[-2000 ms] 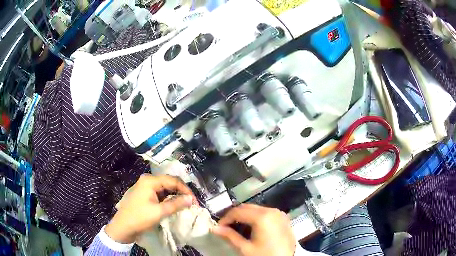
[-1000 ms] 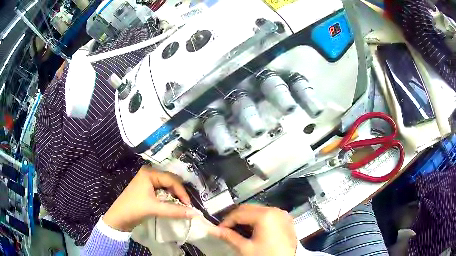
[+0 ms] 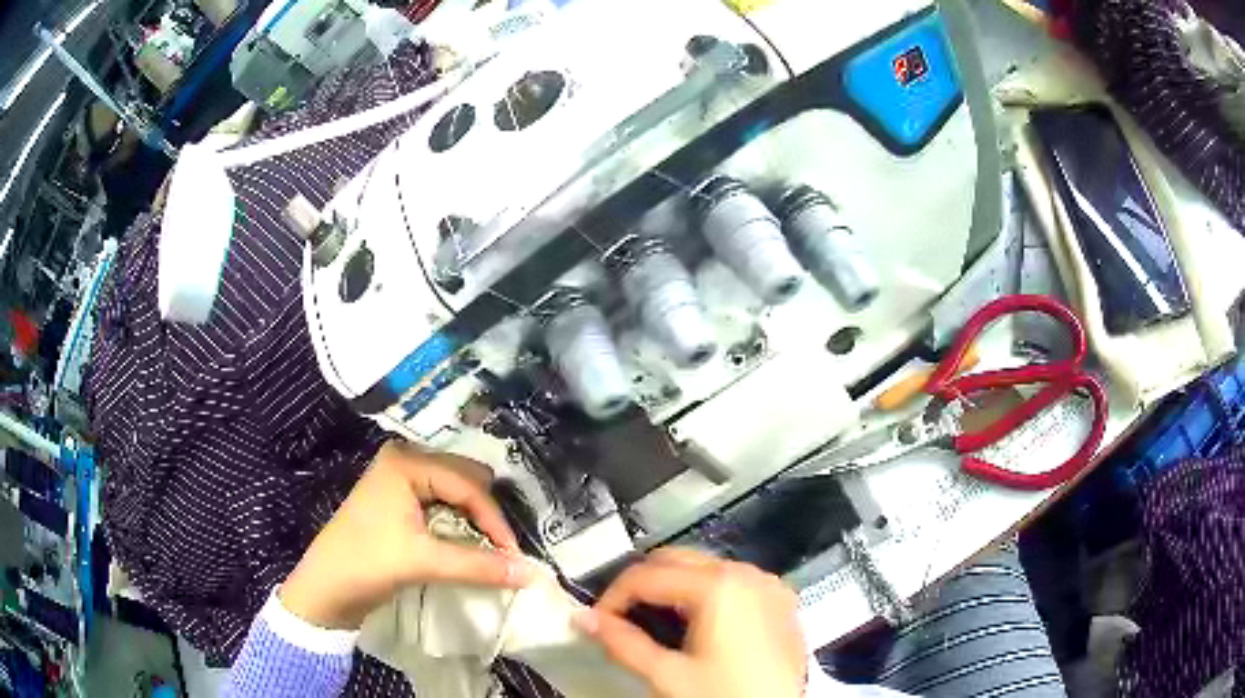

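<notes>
My left hand [image 3: 396,539] pinches the cream fabric [image 3: 471,620] between thumb and fingers, just below the needle area [image 3: 526,450]. My right hand [image 3: 703,620] pinches the same fabric's edge a little to the right. A strip of dark pinstriped fabric shows below and between the hands. The overlock machine [image 3: 614,123] stands in front, with its row of grey tension knobs [image 3: 665,303] above the dark rectangular part of the bed. Whether the cloth lies under the presser foot is hidden by my left hand and machine parts.
Pinstriped fabric [image 3: 205,436] is heaped left of the machine. Red-handled scissors [image 3: 1024,436] lie at the right by a yellow-orange stick [image 3: 908,391]. A phone [image 3: 1113,225] lies on cream cloth. A grey strand [image 3: 874,580] hangs at the table edge. A blue crate [image 3: 1177,426] is lower right.
The cream fabric was bunched between the hands and now looks flatter, drawn between the fingertips. My left hand has moved slightly up and left. Both hands keep their hold.
</notes>
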